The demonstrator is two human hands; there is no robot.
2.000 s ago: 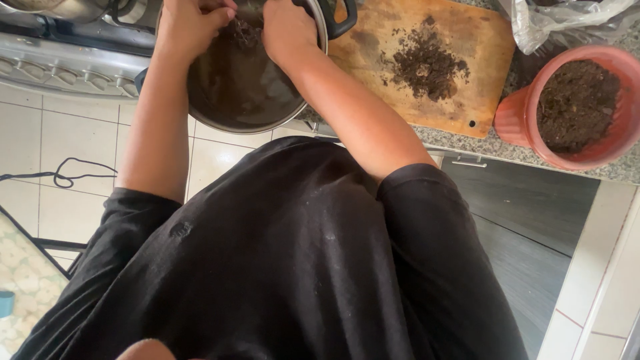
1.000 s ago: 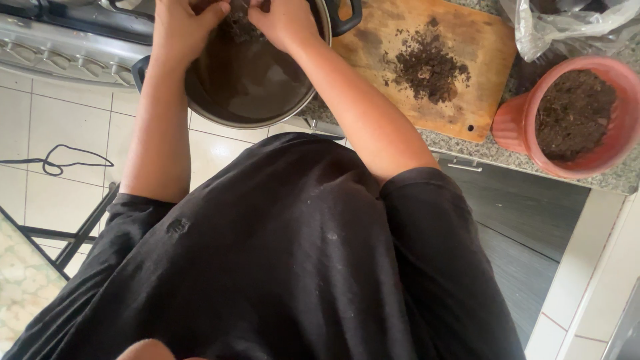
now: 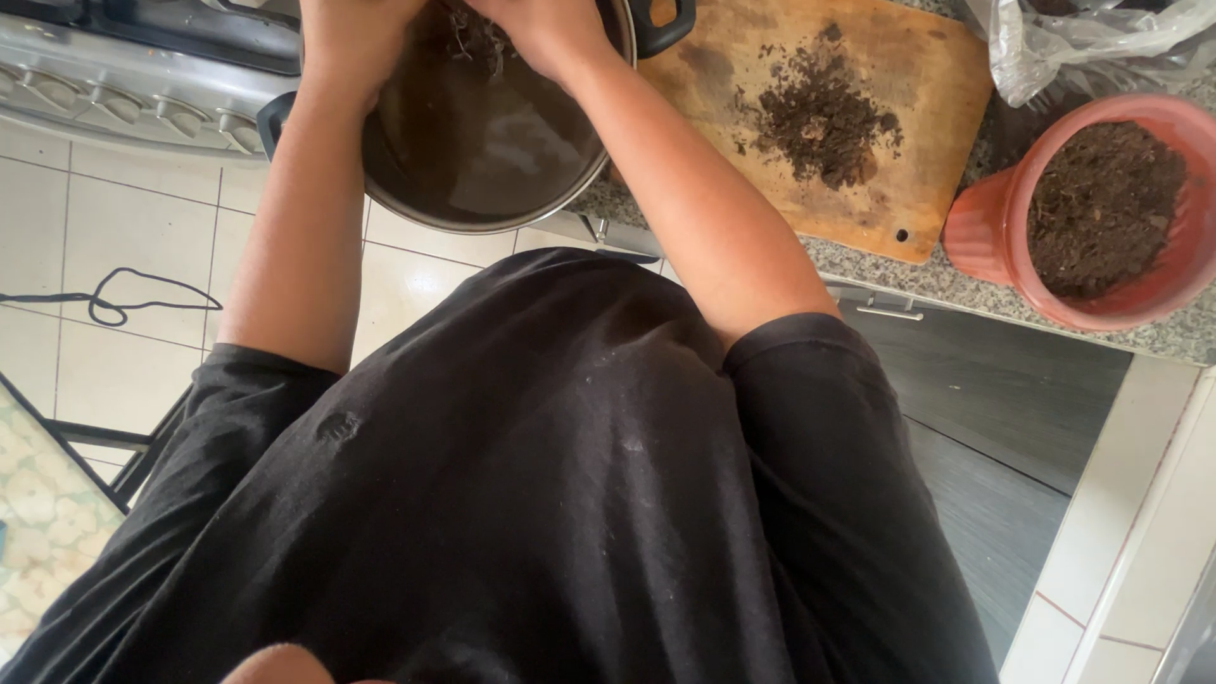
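A large metal pot (image 3: 494, 228) with black handles holds murky brown water (image 3: 484, 152). Over its far part, a clump of thin roots (image 3: 478, 40) hangs between my two hands at the top edge of the view. My left hand (image 3: 356, 38) is at the left side of the pot, its fingers cut off by the frame. My right hand (image 3: 541, 28) is beside the roots, with its fingertips also out of the frame. Which hand grips the roots cannot be told. Right of the pot, dark soil (image 3: 825, 119) lies heaped on a wooden cutting board (image 3: 912, 204).
A terracotta-coloured pot (image 3: 983, 228) of soil stands tilted-looking at the right on the granite counter (image 3: 1140, 337), below a clear plastic bag (image 3: 1035, 57). The stove (image 3: 142, 90) is at upper left. A black cord (image 3: 152, 304) lies on the floor, near a patterned table (image 3: 47, 503).
Both hands have shifted toward the top edge, where their fingers are now cut off. The roots remain between them over the pot.
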